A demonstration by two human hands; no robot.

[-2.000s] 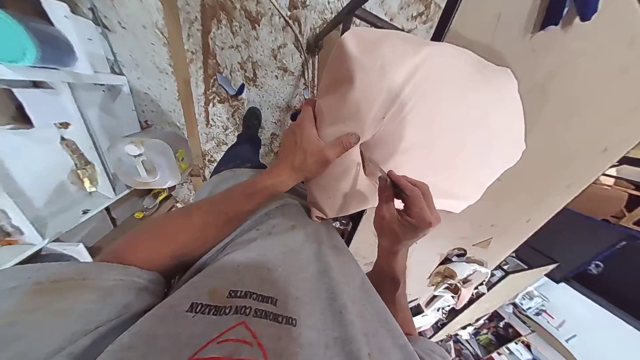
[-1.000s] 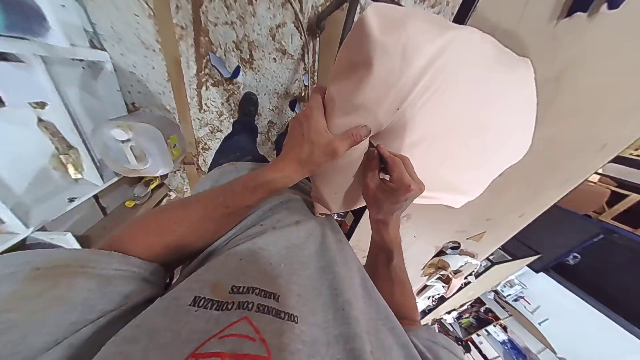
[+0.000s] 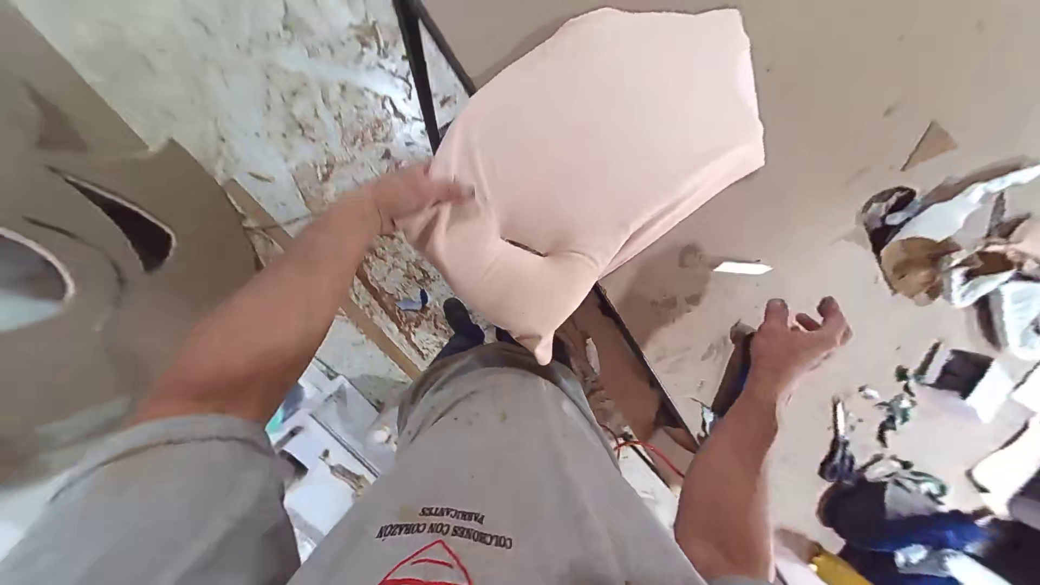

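Observation:
A padded piece in pale pink fabric [image 3: 585,138] lies partly on the brown work surface, its near part hanging over the edge toward my body. My left hand [image 3: 414,195] grips its left edge, bunching the fabric under the thumb. A dark slit shows in the cloth near the middle of the folded near part. Away from the piece, my right hand [image 3: 800,333] is over the work surface with its fingers curled but apart, and nothing shows between them. The small dark tool seen earlier in that hand is not visible now.
A white sliver [image 3: 743,267] and a small triangular scrap [image 3: 930,145] lie on the surface. Crumpled scraps [image 3: 918,260] and blue cloth [image 3: 910,528] are heaped at right. A dark metal frame [image 3: 418,73] runs along the table edge. A brown sheet with cutouts [image 3: 187,211] is at left.
My right hand has left the pink piece and moved to the right, no longer showing the small dark tool. My left hand still holds the fabric, now at its left edge. The view has shifted strongly.

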